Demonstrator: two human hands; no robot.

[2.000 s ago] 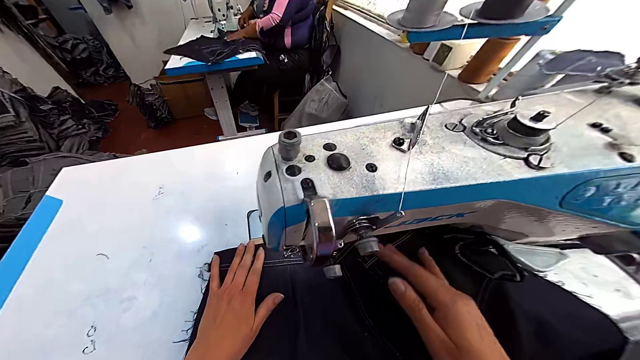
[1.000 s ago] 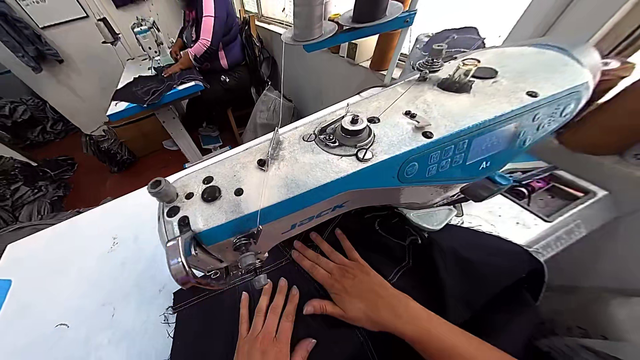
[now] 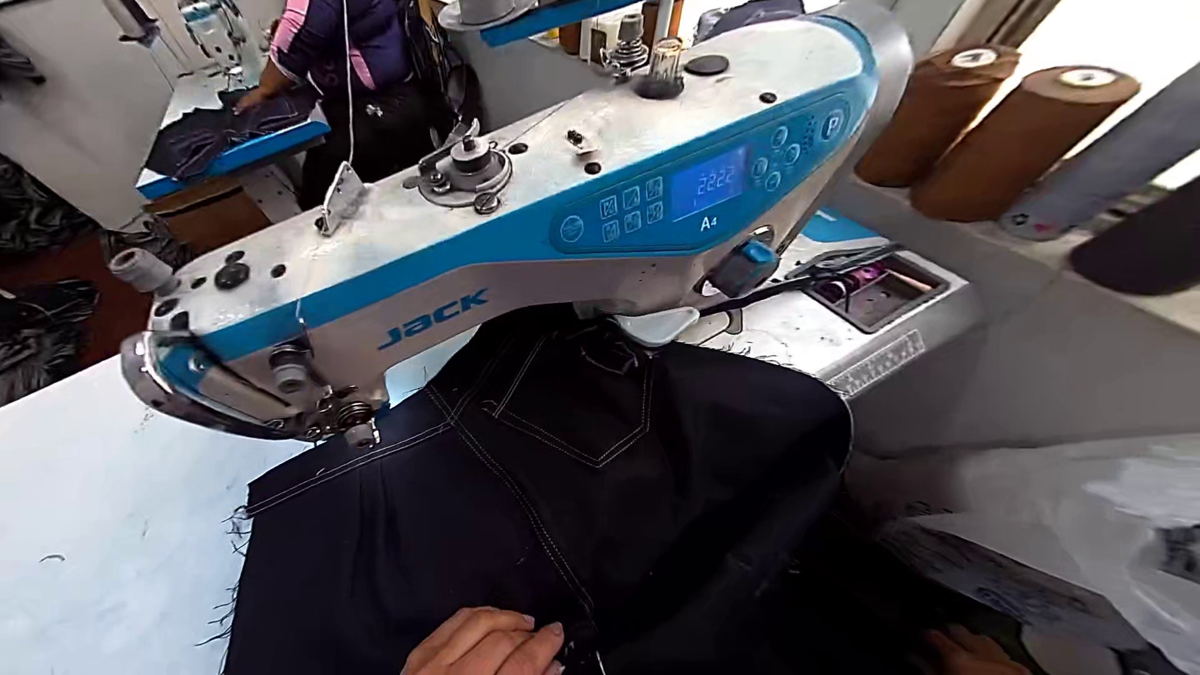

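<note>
A dark denim garment piece (image 3: 525, 497) with light double stitching and a stitched pocket lies under the arm of a white and blue Jack sewing machine (image 3: 450, 272). Its top seam runs to the presser area at the machine's head. My left hand (image 3: 487, 645), at the bottom middle, has its fingers curled on the garment beside the long seam and appears to pinch the cloth. At the bottom right edge, my right hand (image 3: 970, 652) is mostly cut off and shadowed, by the dark cloth; its grasp is unclear. Frayed threads hang from the garment's left edge.
Brown thread cones (image 3: 1059, 141) stand at the right, beyond the machine. An open tray (image 3: 872, 291) is set in the white worktop (image 3: 103, 497). Across the way, a person (image 3: 361, 47) sits at another machine with dark cloth. Pale plastic (image 3: 1116, 525) lies at lower right.
Both hands have left the cloth near the machine's head; the left is now lower and the right is at the bottom right edge. The view has swung right.
</note>
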